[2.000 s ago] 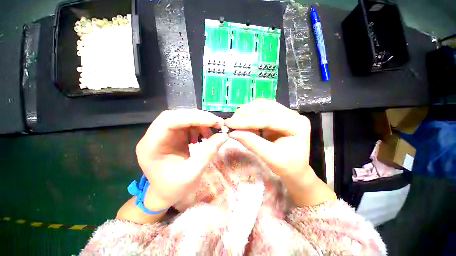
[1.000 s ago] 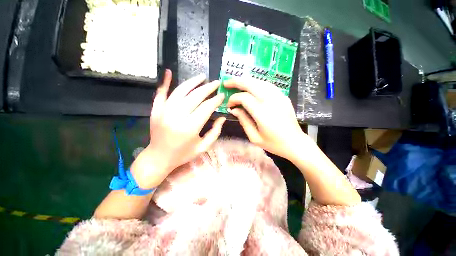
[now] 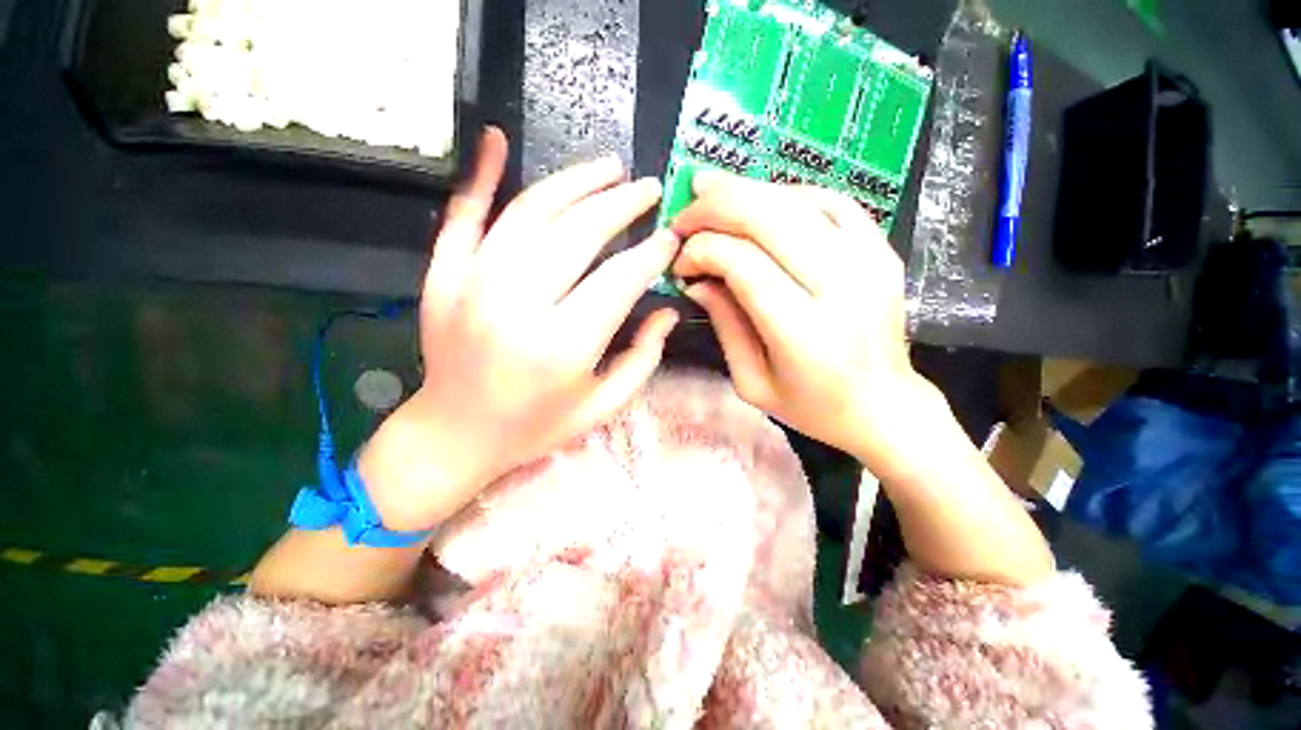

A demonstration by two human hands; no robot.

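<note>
The green PCB panel (image 3: pixel 820 100) lies tilted on the black work mat (image 3: pixel 214 214), with rows of small dark parts across its middle. My right hand (image 3: pixel 806 292) covers the panel's lower part, its fingertips pinched together at the lower left edge. Whether a small part is between them cannot be seen. My left hand (image 3: pixel 535 307) is spread with its fingertips at the panel's left edge, touching or nearly touching the right fingertips. It holds nothing visible. A blue wrist strap (image 3: pixel 350 511) is on my left wrist.
The left bin of cream parts (image 3: pixel 307 72) is at the upper left. A blue marker pen (image 3: pixel 1014 150) and the right black bin (image 3: pixel 1134 171) lie right of the panel. Clear tape (image 3: pixel 956 186) crosses the mat. Cardboard boxes (image 3: pixel 1039 454) and blue plastic (image 3: pixel 1170 464) are at lower right.
Two seconds ago both hands pinched a tiny part in front of the ledge. They have since moved to the panel's lower left edge, and my left fingers have spread. The view has shifted.
</note>
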